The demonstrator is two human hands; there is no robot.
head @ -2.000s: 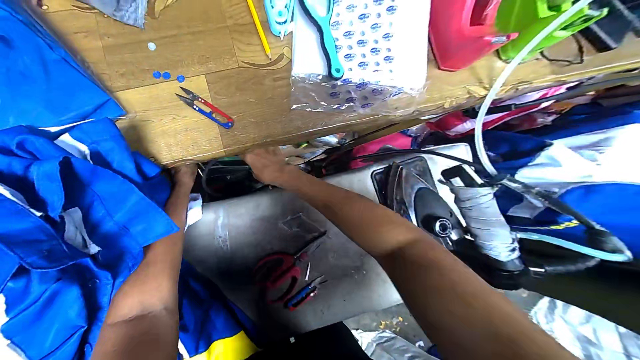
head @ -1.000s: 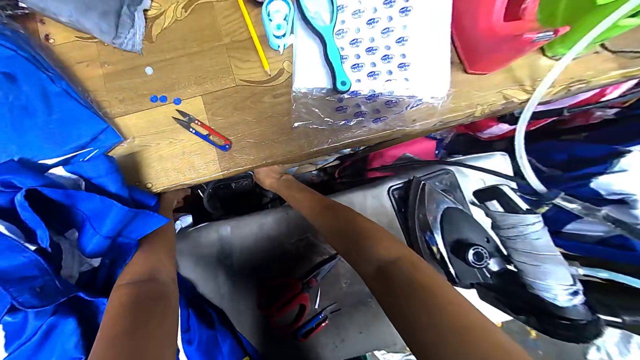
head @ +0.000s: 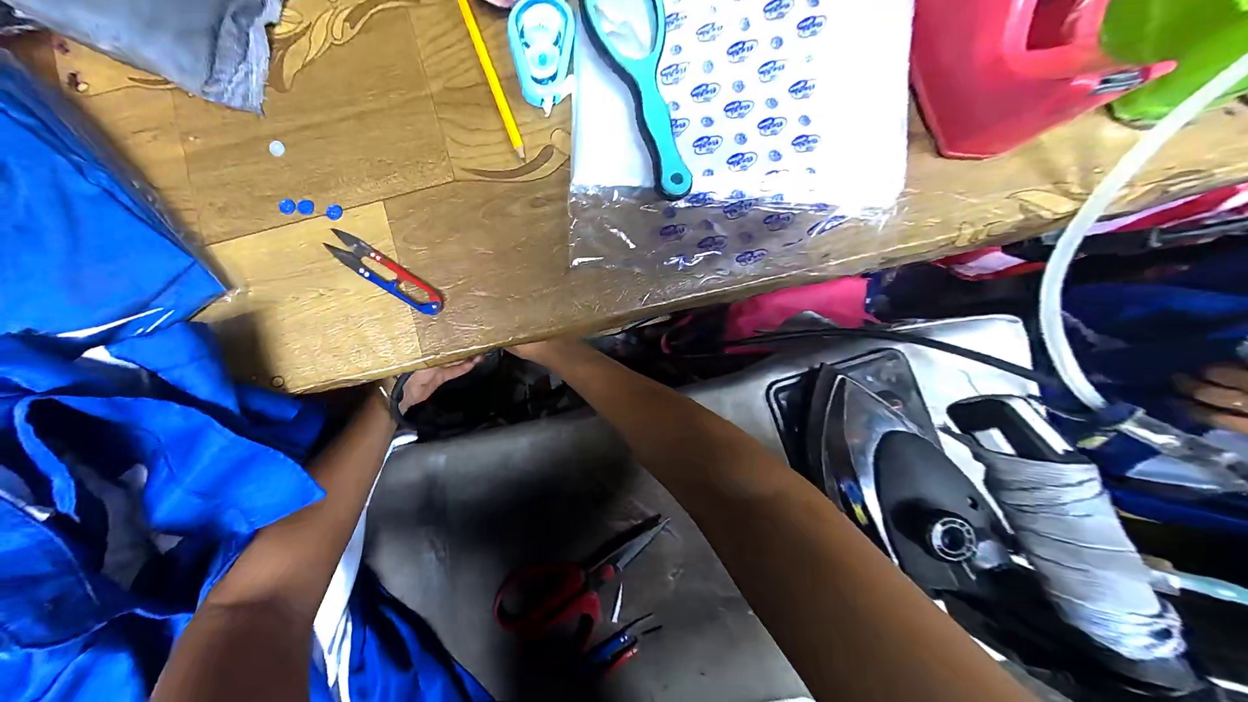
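Both my arms reach in under the front edge of a wooden table [head: 487, 322]. My left hand [head: 439, 378] is partly seen below the edge, beside dark items in the gap. Of my right hand [head: 539, 349] only the part near the wrist shows, the fingers hidden under the edge. What either hand touches is hidden. Blue fabric [head: 146, 487] lies by my left arm. On the table above my hands lie thread snips [head: 390, 275] with red and blue handles. Red-handled scissors [head: 561, 595] lie on a grey padded surface [head: 458, 507] between my forearms.
A steam iron [head: 936, 507] with a wrapped handle stands right of my right arm, its hose [head: 1063, 263] rising beside it. The table carries a yellow pencil [head: 492, 78], a teal-handled tool [head: 651, 117], printed plastic packaging [head: 751, 107] and a red plastic holder [head: 975, 78]. Another person's hand [head: 1224, 390] shows far right.
My left hand has moved right, closer to my right hand under the table edge. My right hand has gone further out of sight. Another person's hand has appeared at the right.
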